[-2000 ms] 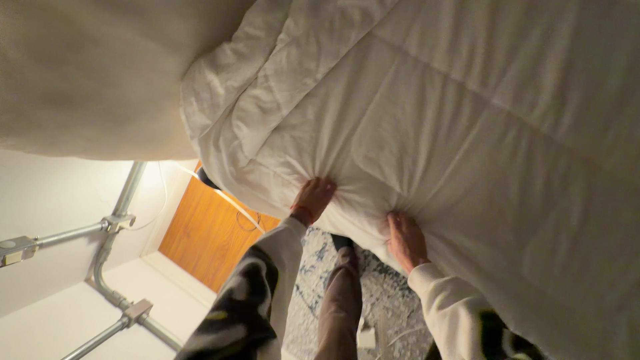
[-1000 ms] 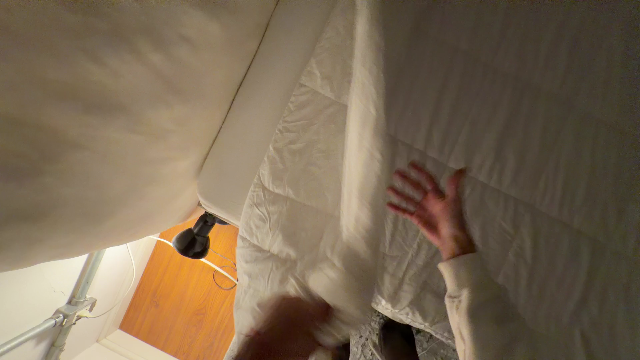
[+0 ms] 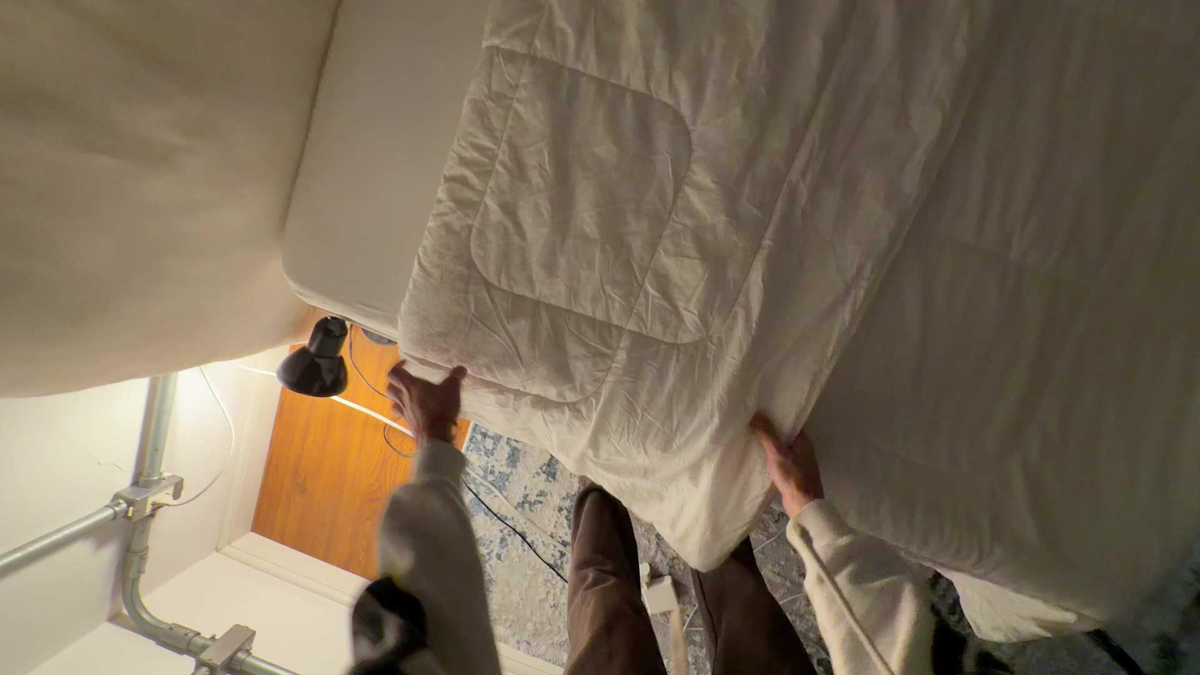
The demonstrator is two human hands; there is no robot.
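Observation:
A white quilted comforter (image 3: 581,216) lies over a bed, its top part folded back on itself. At the comforter's left lower corner is my left hand (image 3: 427,398), thumb and fingers spread at the edge; whether it grips the cloth is hard to see. My right hand (image 3: 789,461) touches the edge of the folded-back part, with the fingers partly hidden by the cloth. A bare strip of the white-covered mattress (image 3: 375,159) shows to the left of the comforter.
A black lamp (image 3: 317,361) and cables are beside the bed's corner, over an orange wooden surface (image 3: 319,487). Metal pipes (image 3: 150,450) run along the wall at left. Below are my legs, a patterned rug (image 3: 516,506) and a white power adapter (image 3: 660,596).
The comforter's top part has been folded back to the right, which uncovers a strip of mattress. My hands, nearer together two seconds ago, are now wider apart on its edge.

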